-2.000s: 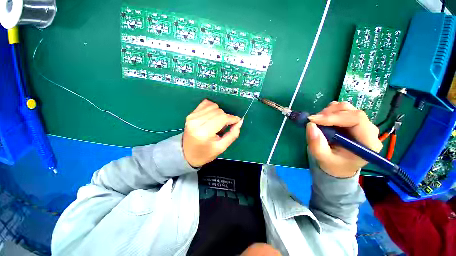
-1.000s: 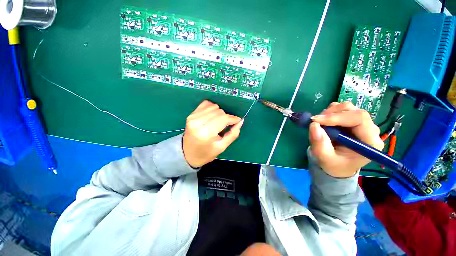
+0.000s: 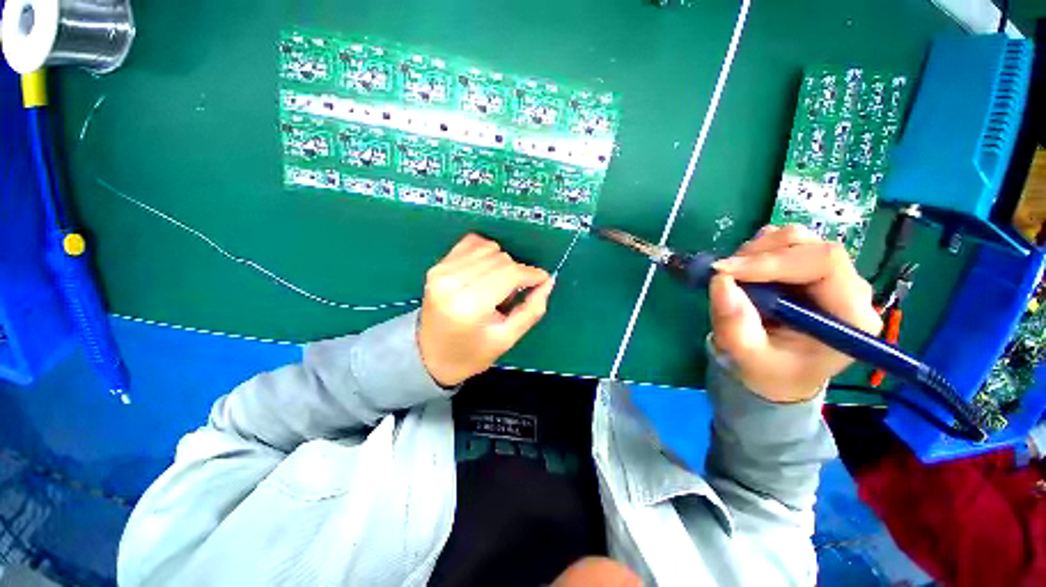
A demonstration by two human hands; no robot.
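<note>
A green PCB panel (image 3: pixel 447 128) lies on the green mat, slightly tilted. My left hand (image 3: pixel 482 307) is below it, pinching solder wire (image 3: pixel 564 255) whose end reaches the panel's lower right corner. The wire trails from the hand across the mat to the left. My right hand (image 3: pixel 789 310) holds the dark blue soldering iron (image 3: pixel 843 333) like a pen, its copper-brown tip at that same corner, by the wire's end. Whether the tip touches the board or the wire is too small to tell.
A solder spool (image 3: pixel 69 32) and a long blue tube tool (image 3: pixel 69 247) are at the left. At the right are a second PCB panel (image 3: pixel 832 149), the blue soldering station (image 3: pixel 958 126), orange-handled cutters (image 3: pixel 889 338) and a blue bin (image 3: pixel 946 378) of small boards. A red sleeve shows lower right.
The panel and bench items appear slightly lower in the view. The iron's rear and cord have shifted a little; both hands keep their grips and nearly the same positions.
</note>
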